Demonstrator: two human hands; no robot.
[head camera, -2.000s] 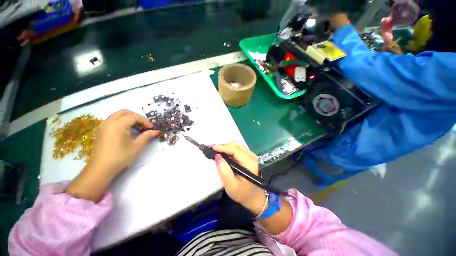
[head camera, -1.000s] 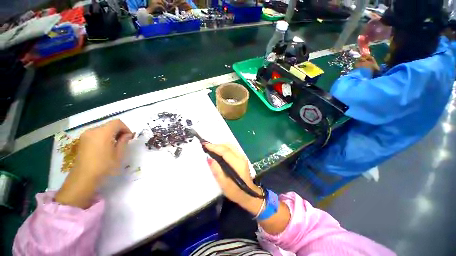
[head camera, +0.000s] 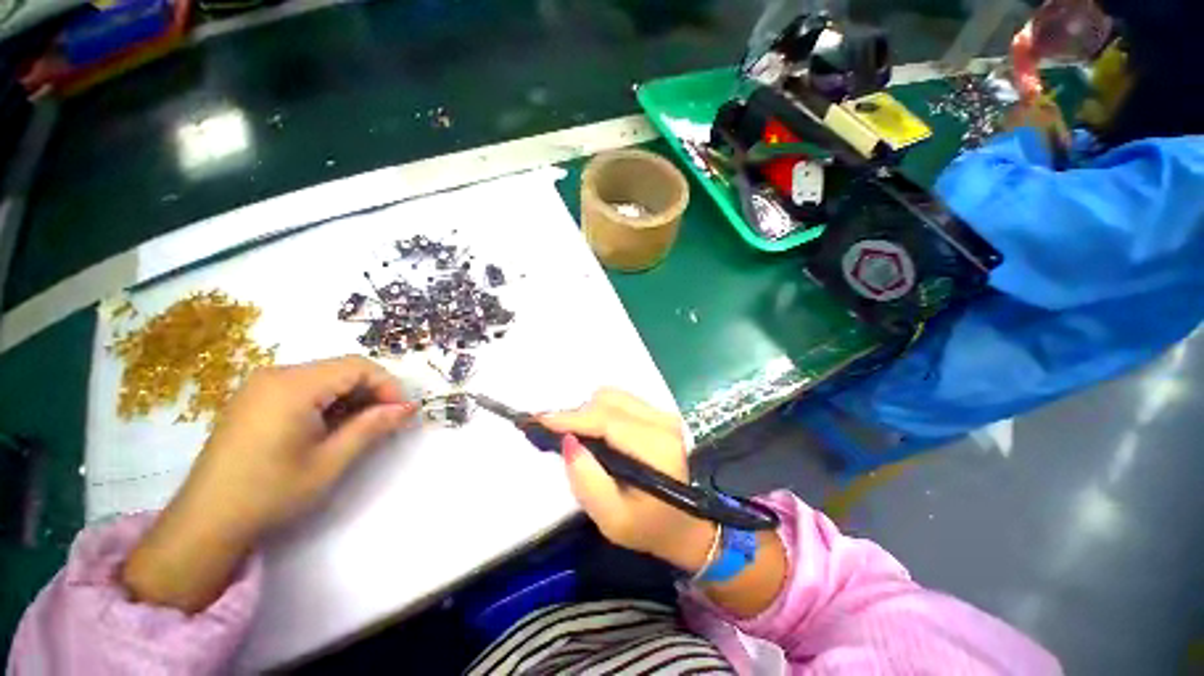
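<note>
My right hand (head camera: 634, 478) holds the black soldering iron (head camera: 647, 483) like a pen, its metal tip pointing left at a small dark component (head camera: 449, 411) on the white board (head camera: 436, 528). My left hand (head camera: 297, 442) is left of that component, thumb and forefinger together near it; something thin and small seems to be between the fingertips, too small to name. The pile of dark components (head camera: 429, 306) lies just beyond my hands. The pile of gold-coloured contacts (head camera: 189, 354) lies at the board's left, beyond my left hand.
A thick tan cardboard ring (head camera: 634, 227) stands right of the board. A green tray (head camera: 700, 148) with tools and a black fan-like housing (head camera: 878, 268) lie further right. A person in a blue smock (head camera: 1096, 251) sits at the right. A dark green conveyor (head camera: 343, 126) runs behind the board.
My left hand has moved right and nearer me, from beside the gold pile to the component below the dark pile. The iron's tip has moved down and left to it. The view has tilted down.
</note>
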